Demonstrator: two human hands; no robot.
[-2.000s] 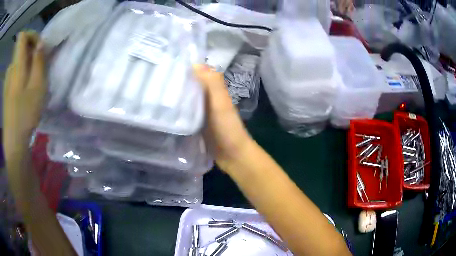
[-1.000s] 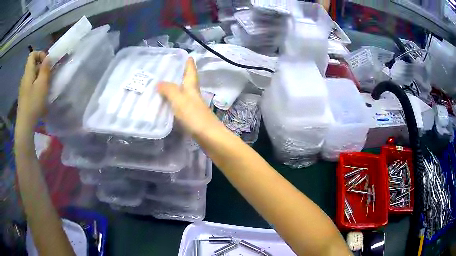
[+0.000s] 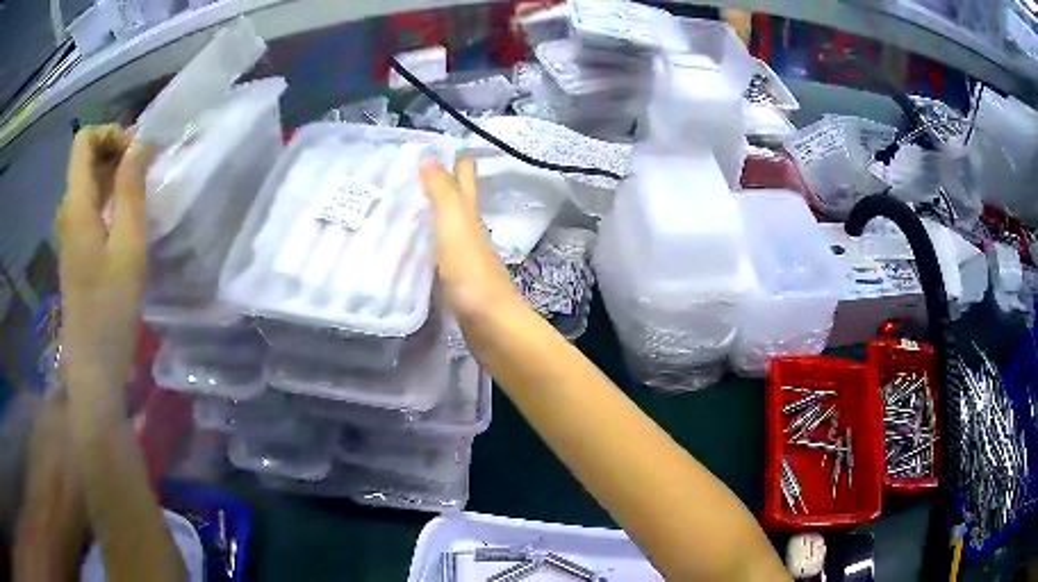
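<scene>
Lidded plastic boxes with a small label on the top one (image 3: 342, 227) stand stacked at the left. More frosted boxes (image 3: 216, 171) lean tilted on the stack's left side. My left hand (image 3: 105, 210) is upright at their left edge, blurred; its grip is unclear. My right hand (image 3: 464, 244) is at the top box's right edge, fingers apart, touching its side. A white tray (image 3: 455, 534) with loose metal sleeves (image 3: 546, 565) is cut off by the bottom edge.
Frosted tubs (image 3: 672, 262) stand behind centre. Two red bins (image 3: 825, 500) hold metal parts at the right, near a black ribbed hose (image 3: 928, 256). A blurred forearm (image 3: 43, 489) shows at lower left beside a blue tray (image 3: 233, 534). A shelf edge crosses the top.
My right hand has moved from over the top box's lid to its right edge. The view has shifted slightly. A blurred forearm has appeared at lower left.
</scene>
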